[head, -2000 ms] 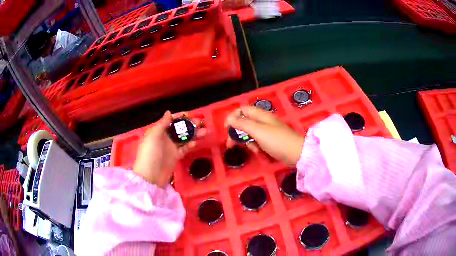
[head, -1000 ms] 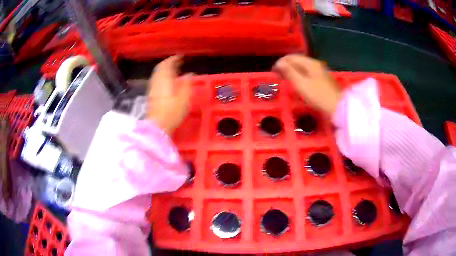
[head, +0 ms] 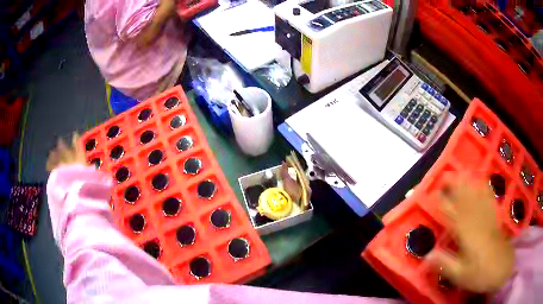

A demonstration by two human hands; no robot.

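A red-orange compartment tray (head: 227,262) lies at the left of the bench, with dark round smartwatch heads (head: 172,206) in its pockets. My left hand (head: 64,154) is blurred at this tray's far left edge; its fingertips are unclear, so I cannot tell if it grips the rim. A second red-orange tray (head: 386,242) at the right is cut off by the picture's edge and also holds dark round watch heads (head: 420,240). My right hand (head: 476,231) is blurred over this tray, fingers apart, with no watch seen in it.
Between the trays are an open box (head: 278,224) with a yellow round item, a white cup (head: 252,127) of tools and a clipboard with paper (head: 369,169). Behind are a calculator (head: 411,105), a tape dispenser (head: 342,41) and a person in pink (head: 137,53). Stacked trays (head: 470,47) stand far right.
The view has swung left, bringing the left tray into sight. The two watches with lit screens are out of my hands. My hands have moved far apart, the left one to the other tray.
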